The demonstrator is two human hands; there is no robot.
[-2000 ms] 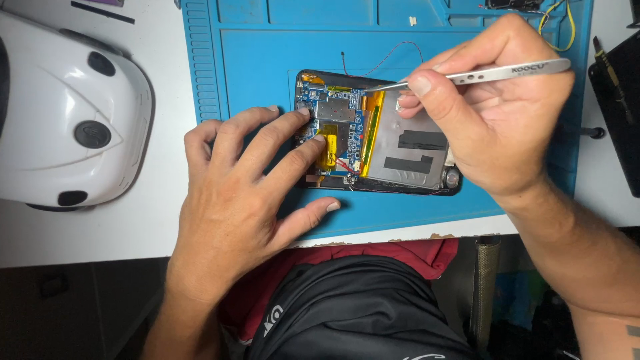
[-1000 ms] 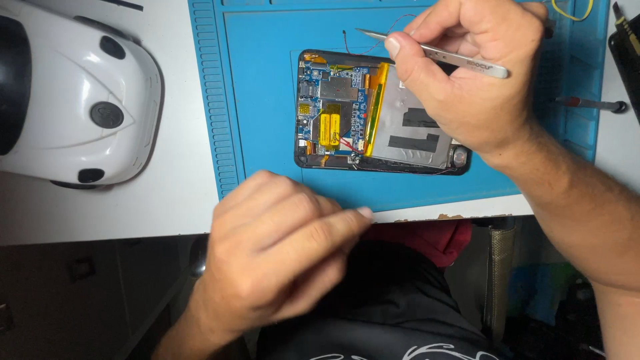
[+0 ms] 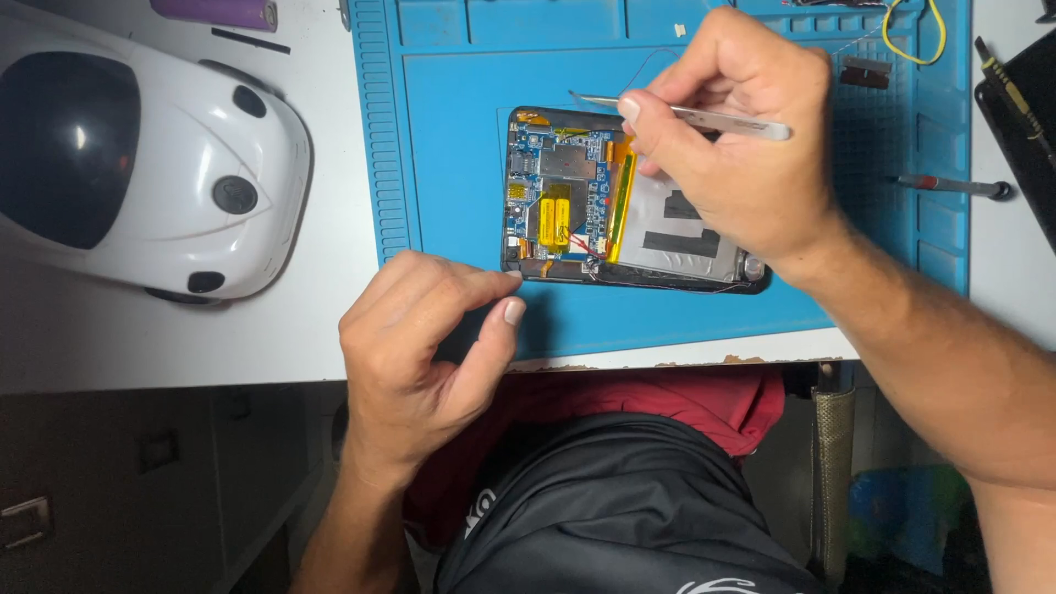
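Note:
An opened tablet-like device [image 3: 635, 274] lies on a blue silicone work mat [image 3: 445, 313]. Its blue circuit board [image 3: 535, 148] shows at the left, with two yellow-wrapped cells [image 3: 554, 221] on it. A flat silver battery pack [image 3: 660, 239] with black tape strips fills the right part. My right hand [image 3: 734, 140] holds metal tweezers [image 3: 726, 122] above the device's top edge, their tips pointing left over the mat. My left hand [image 3: 429, 338] is at the lower left corner of the device, index fingertip at the corner and thumb apart, holding nothing; whether it touches is unclear.
A white model car [image 3: 272, 173] stands at the left, below a purple cylindrical cell [image 3: 219, 11]. A small screwdriver [image 3: 949, 186], a razor-type blade [image 3: 866, 73] and a yellow wire loop [image 3: 943, 37] lie at the right. The table's front edge [image 3: 734, 360] is chipped.
Two seconds ago my left hand lay on the board; it came off toward the front and is now at the device's corner. The tweezer tips have left the board's top edge.

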